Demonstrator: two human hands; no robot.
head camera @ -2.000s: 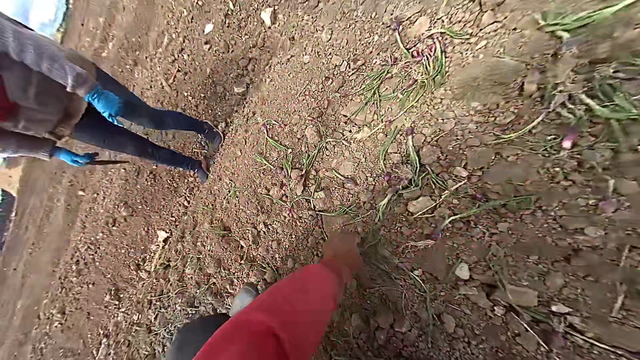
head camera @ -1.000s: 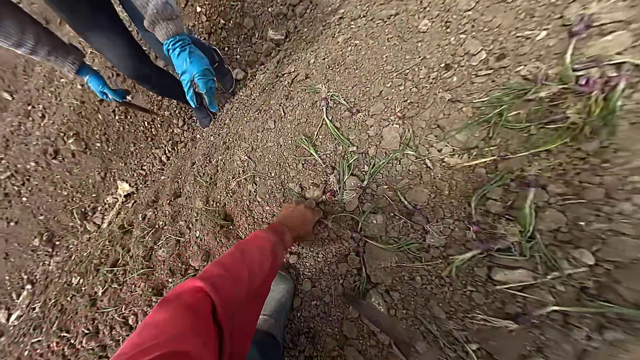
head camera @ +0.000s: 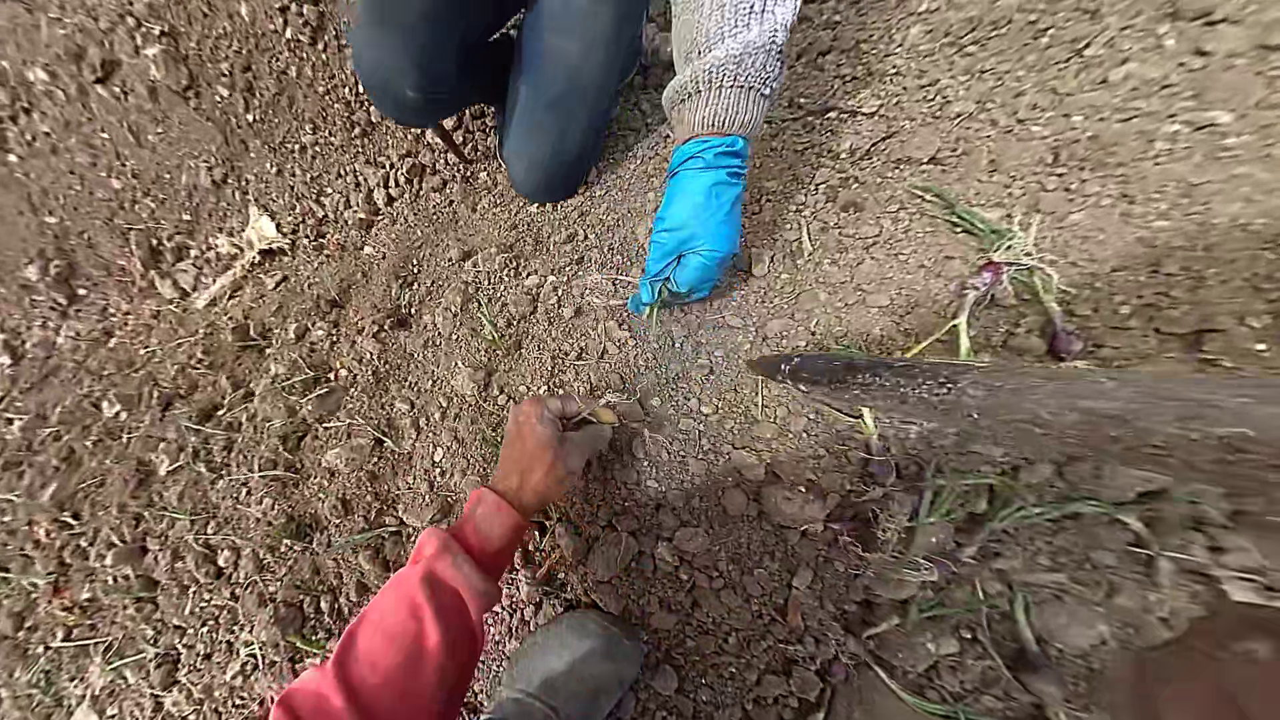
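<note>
My left hand [head camera: 545, 450], in a red sleeve, is low over the soil left of centre. Its fingers pinch a small yellowish-brown piece [head camera: 603, 415] beside thin pale roots; I cannot tell exactly what it is. My right hand is not recognisable in view. A long wooden shaft [head camera: 1050, 400] with a dark pointed end [head camera: 820, 368] reaches in from the right edge, its far part blurred. Small purple onions with green tops lie to the right, some above the shaft [head camera: 990, 272], others below it [head camera: 880, 465].
A person kneels at the top; their blue-gloved hand [head camera: 700, 225] presses at the soil around green leaves. Their dark-trousered knees [head camera: 555, 110] are left of it. A grey boot [head camera: 570, 665] stands at the bottom. Stony, cloddy soil [head camera: 300, 500] surrounds everything; a blurred reddish-brown patch fills the bottom right corner.
The other person, standing bent over earlier, is now kneeling with a gloved hand at the soil. The pointed shaft now lies across the right side. The view has shifted.
</note>
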